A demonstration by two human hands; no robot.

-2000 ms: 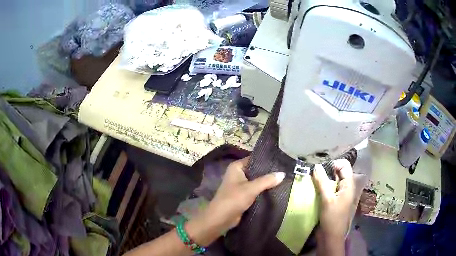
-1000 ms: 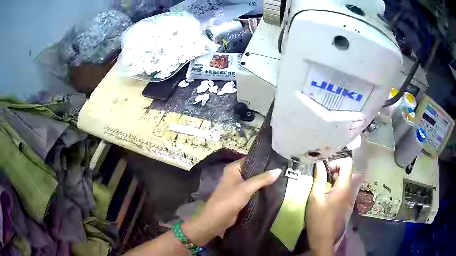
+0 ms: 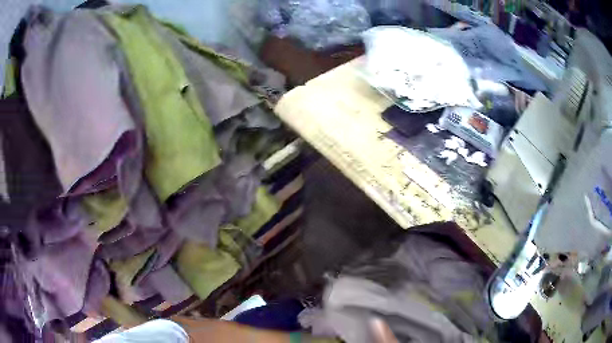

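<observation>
The grey-brown garment (image 3: 402, 288) lies bunched at the lower right, in front of the table's cutout, blurred, with a hint of green. My left forearm enters along the bottom edge; my left hand (image 3: 381, 331) is nearly all cut off, with one blurred fingertip showing against the garment. Whether it grips cloth cannot be told. My right hand is not in view. The sewing machine head (image 3: 577, 194) stands at the right edge, cut off and blurred.
A heap of grey and lime-green pieces (image 3: 181, 127) lies on a slatted rack at left. The cream table (image 3: 349, 141) bears a bag of white pieces (image 3: 423, 70), a dark pad (image 3: 409, 120), loose white pieces (image 3: 456, 147) and a printed packet (image 3: 473, 124).
The view has swung left, bringing the heap nearer the middle and the machine to the right edge. My hands have left their place below the machine head; my right hand is out of view.
</observation>
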